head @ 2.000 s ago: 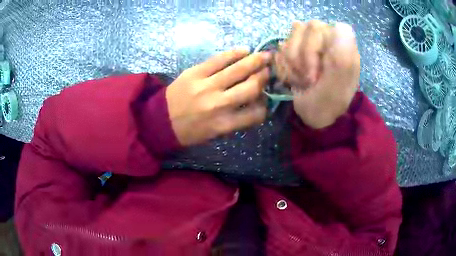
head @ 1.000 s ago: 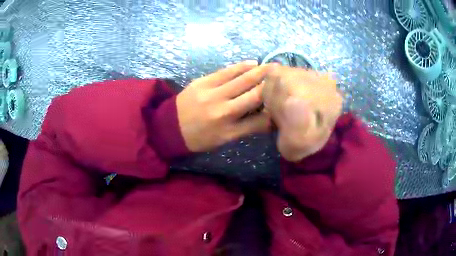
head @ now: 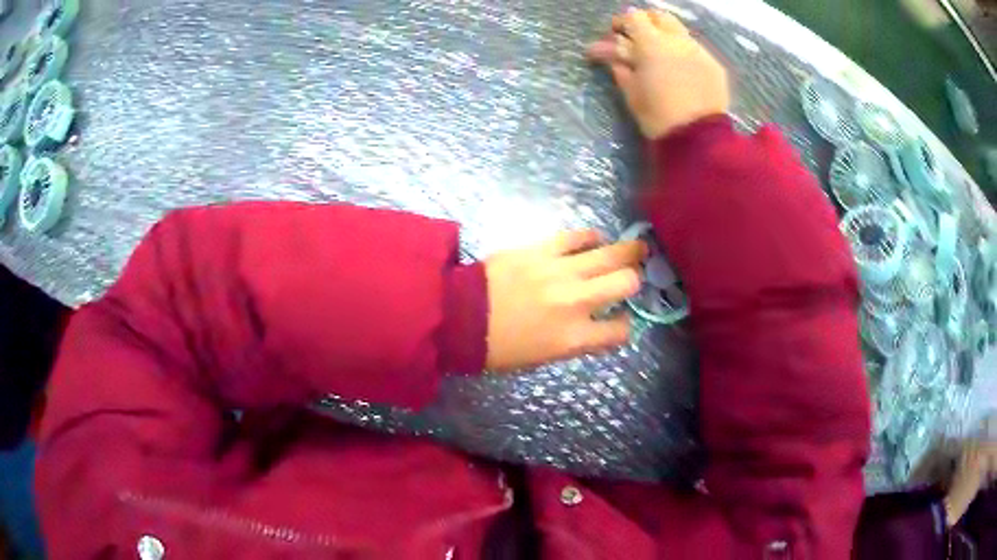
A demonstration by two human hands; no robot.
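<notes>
A teal fan head (head: pixel 663 293) with pale blades inside its ring lies on the silver foil sheet (head: pixel 328 120) in front of me, partly hidden by my left hand and right sleeve. My left hand (head: pixel 563 299) rests on its left side with the fingertips on the ring, holding it. My right hand (head: pixel 664 63) is stretched far forward over the foil, away from the fan head, with the fingers curled. I cannot tell if it holds anything.
Teal spoked fan parts (head: pixel 875 241) are heaped along the right edge. Several teal fan units (head: pixel 45 193) stand in loose rows at the far left. Another person's hand (head: pixel 969 478) shows at the lower right. A green surface (head: pixel 891 55) lies beyond the curved table edge.
My right hand has left the fan head and moved far forward. My left hand and the fan head are lower and slightly right. The view has turned, showing the green surface and another person's hand.
</notes>
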